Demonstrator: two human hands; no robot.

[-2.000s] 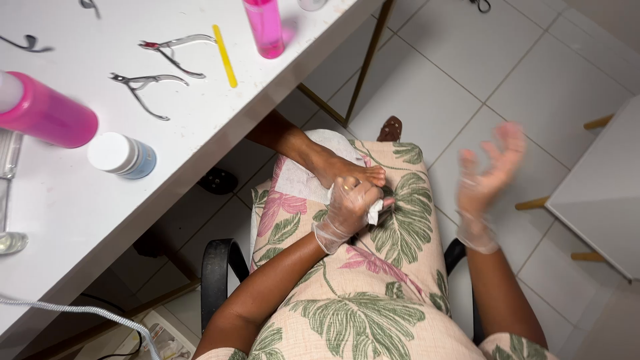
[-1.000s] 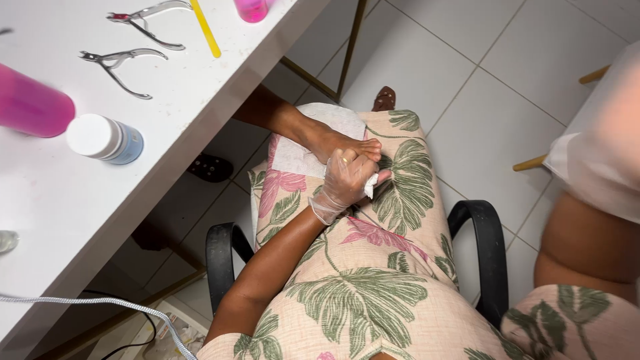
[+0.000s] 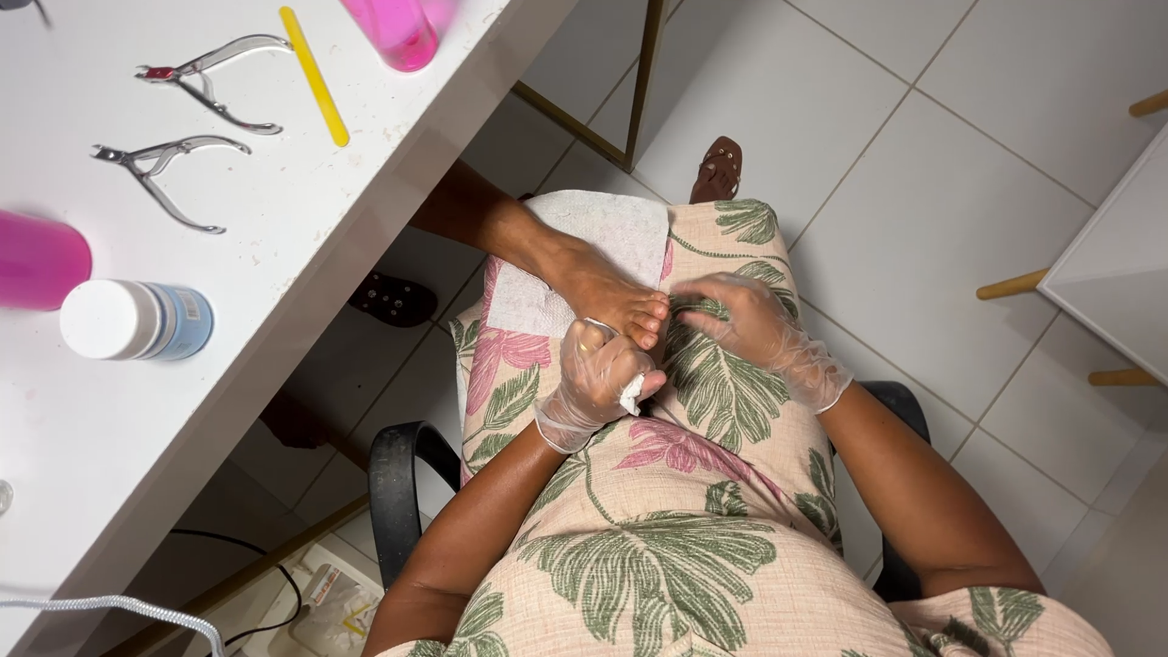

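Observation:
Another person's bare foot (image 3: pixel 602 278) rests on a white paper towel (image 3: pixel 616 224) across my lap. My left hand (image 3: pixel 602 370), in a clear plastic glove, is closed around a small wad of white tissue (image 3: pixel 630 394) and lies against the foot just below the toes. Also gloved in clear plastic, my right hand (image 3: pixel 741 324) is beside the toes with its fingers apart and nothing seen in it; whether its fingertips touch the toes I cannot tell.
On the white table (image 3: pixel 301 205) at left lie two cuticle nippers (image 3: pixel 205 82), (image 3: pixel 164 173) and a yellow nail file (image 3: pixel 314 77). Pink bottles (image 3: pixel 41 260) and a white-and-blue jar (image 3: pixel 137 319) stand there too. Black armrests (image 3: pixel 401 484) flank me; a white stool (image 3: pixel 1113 255) is at right.
My right hand was raised out to the right, then blurred at the right edge, and is now beside the toes. My left hand has stayed at the foot with the tissue.

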